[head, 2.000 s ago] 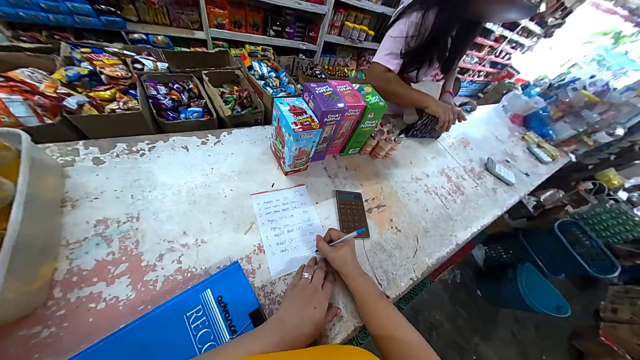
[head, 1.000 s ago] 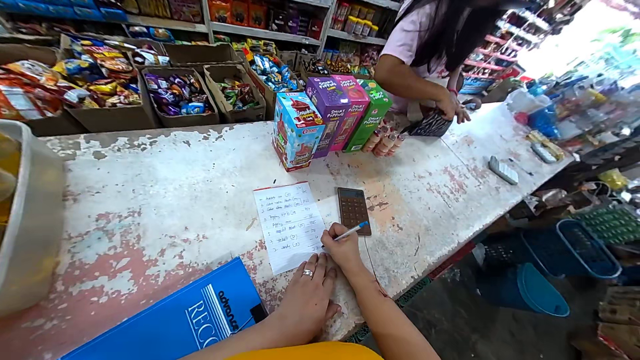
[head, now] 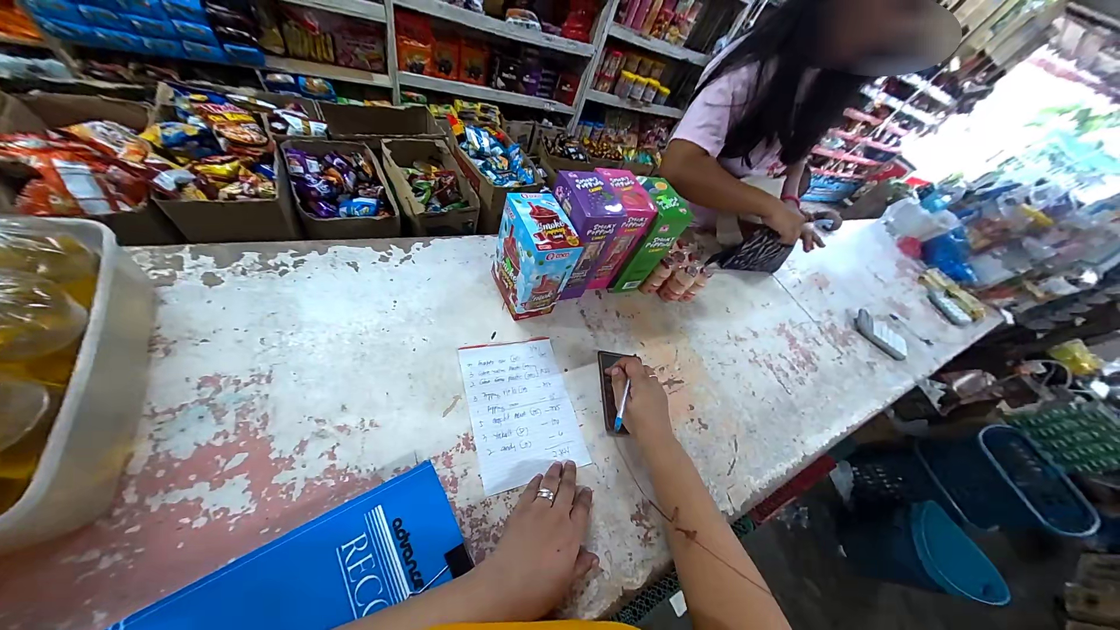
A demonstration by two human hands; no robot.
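A sheet of lined paper [head: 516, 420] with a handwritten list lies on the worn painted counter. My left hand [head: 549, 525], with rings on one finger, rests flat over the sheet's lower edge, fingers slightly apart. A pen [head: 622, 404] is held in my right hand [head: 641, 394], its blue end pointing down toward me. That hand is over a dark calculator [head: 608, 389], covering most of its keys; whether a finger presses one cannot be told. A blue record book [head: 306, 560] lies to the left of my left forearm.
Candy boxes [head: 535, 254] stand beyond the paper, beside small bottles [head: 678, 276]. A plastic tub [head: 114, 350] sits at the left edge. Across the counter [head: 297, 332], a person [head: 744, 131] handles a dark patterned item. A light-coloured device [head: 880, 334] lies further right.
My right hand has moved from the paper's right edge up and right onto the calculator, still with the pen. My left hand has stayed on the sheet.
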